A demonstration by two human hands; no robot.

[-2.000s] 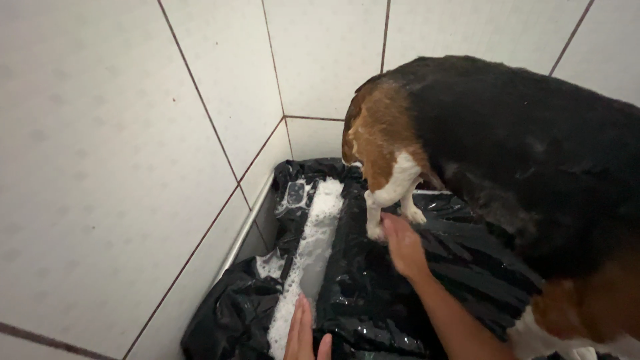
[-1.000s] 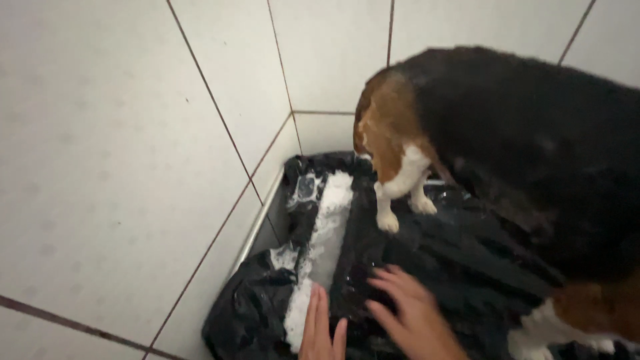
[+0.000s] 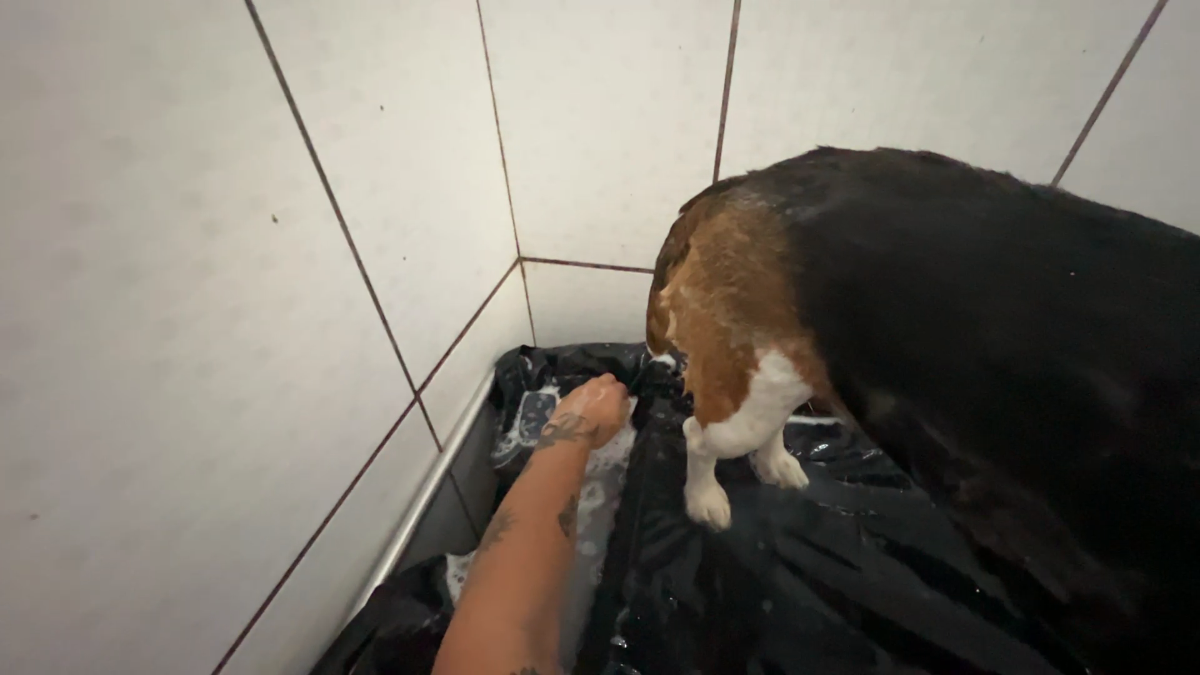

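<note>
My left hand (image 3: 595, 409) reaches to the far end of a foamy channel of water (image 3: 600, 506) between folds of black plastic sheeting (image 3: 712, 600). Its fingers curl downward and are hidden from this side, so whether they hold anything cannot be told. Tattoos show on the wrist and forearm. A black, brown and white dog (image 3: 881, 281) stands on the wet plastic to the right, rear end toward the corner, with its hind paws near the channel. My right hand is out of view.
White tiled walls (image 3: 600, 131) with dark joints meet in a corner behind. A metal rail (image 3: 427, 511) runs along the left edge of the plastic. A small dark rectangular thing (image 3: 537, 412) lies in suds left of my hand.
My left hand has moved forward along the channel to its far end. My right hand, by the dog's hind paw two seconds ago and over the plastic one second ago, has left the view.
</note>
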